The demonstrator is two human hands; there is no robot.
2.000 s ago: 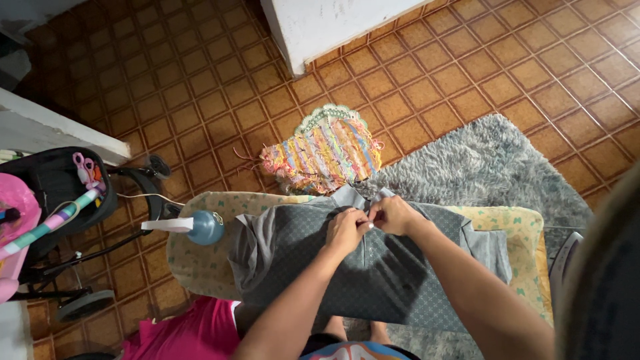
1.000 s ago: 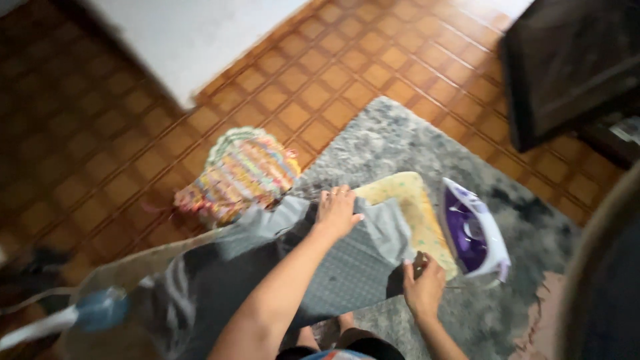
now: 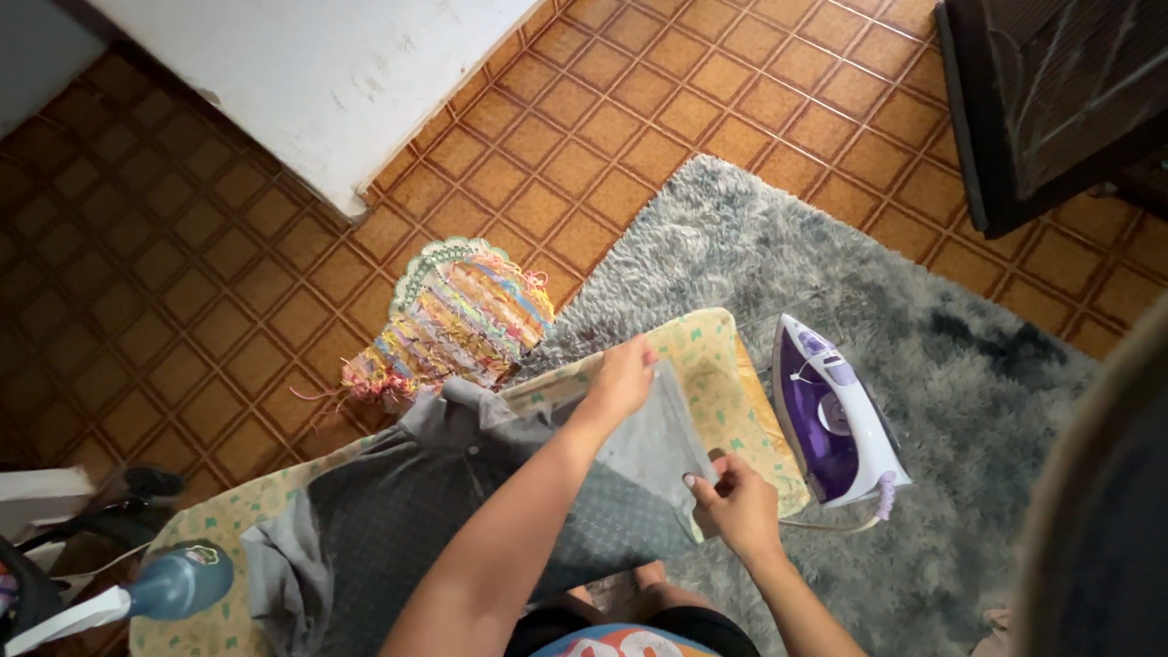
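A dark grey patterned garment with a collar [image 3: 401,502] lies over an ironing board with a yellowish leaf-print cover [image 3: 721,383]. My left hand [image 3: 625,370] rests at the top corner of the garment's lighter grey end, near the board's far edge; its fingertips are partly hidden. At the lower corner of that same end, my right hand [image 3: 735,502] pinches the hem between thumb and fingers. A purple and white steam iron [image 3: 835,415] is just right of the board's end. The blue spray bottle [image 3: 182,582] is on the board's left part.
A shaggy grey rug [image 3: 931,438] spreads under and beyond the board on a brown tiled floor [image 3: 693,114]. A multicoloured woven rag mat [image 3: 456,319] lies past the board. A white wall corner [image 3: 351,201] juts in at upper left, a dark framed object [image 3: 1049,109] at upper right.
The view has turned toward the right. My hands were together at the garment's middle; they have moved apart to its right end. The lighter end now lies flatter than one second ago.
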